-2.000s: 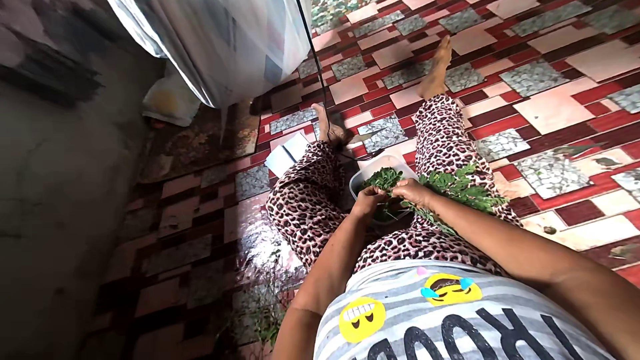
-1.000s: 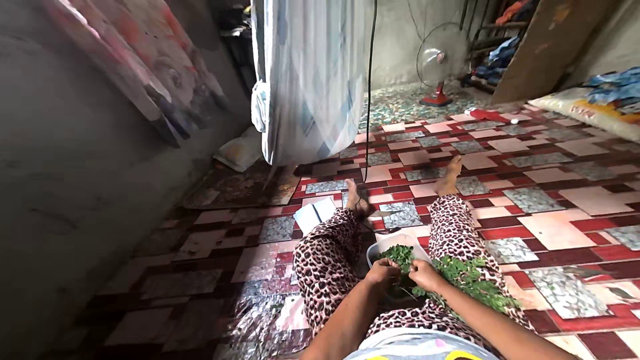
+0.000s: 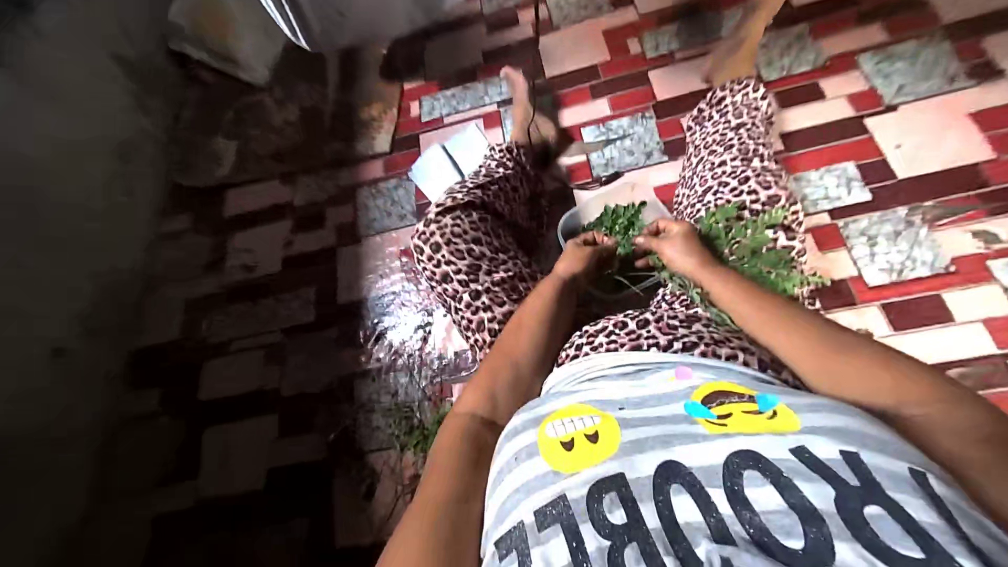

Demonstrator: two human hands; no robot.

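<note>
Between my legs stands a plastic container, partly hidden by my hands. Over it, my left hand has its fingers closed on the near edge of a small bunch of green leaves. From the other side, my right hand pinches at the same leaves, its fingertips close to those of the left. A larger pile of leafy green stems lies on my right thigh, partly under my right wrist. Thin bare stems show below the hands at the container.
A white and light blue flat object lies beside my left shin on the patterned floor. More green stems lie on the floor left of my body. A thin dark cord comes down near my left foot. Hanging cloth is at the top.
The view tilted up, then back down. Both hands have stayed together at the leaves over the container; no other change is plain.
</note>
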